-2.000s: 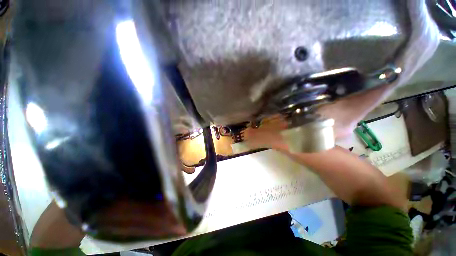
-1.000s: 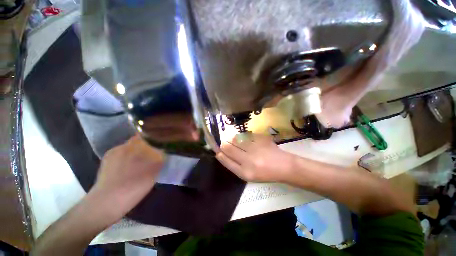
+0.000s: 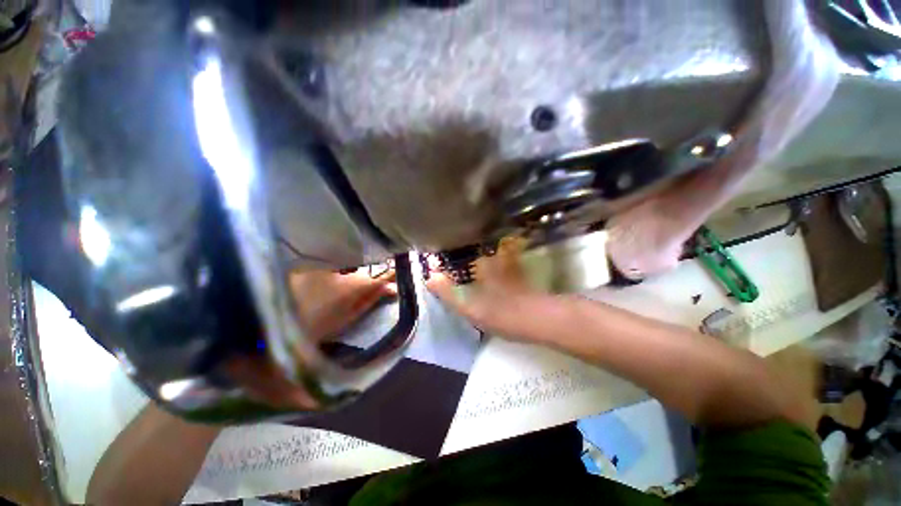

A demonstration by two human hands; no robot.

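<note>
A dark fabric panel (image 3: 400, 407) lies under the machine head, a corner pointing to the table's front edge. A pale lining piece (image 3: 442, 341) shows on it near the needle area. The big shiny sewing machine head (image 3: 425, 109) fills the upper view and hides much of the cloth. My left hand (image 3: 341, 298) is beside the needle area on the left, partly hidden by the head; its forearm shows below. My right hand (image 3: 502, 296) is right of the needle, fingertips close to the cloth and partly hidden. Whether either hand grips cloth is unclear.
Green thread snips (image 3: 726, 267) lie right of my right hand, with a small grey metal piece (image 3: 721, 318) nearby. A brown scrap (image 3: 840, 252) is at the far right. A pink-white bundle (image 3: 692, 212) hangs at the head. The white table (image 3: 553, 380) has a printed ruler.
Since one second ago, my left hand has moved right and closer to the needle. The machine head covers more of the left side, and less dark cloth shows.
</note>
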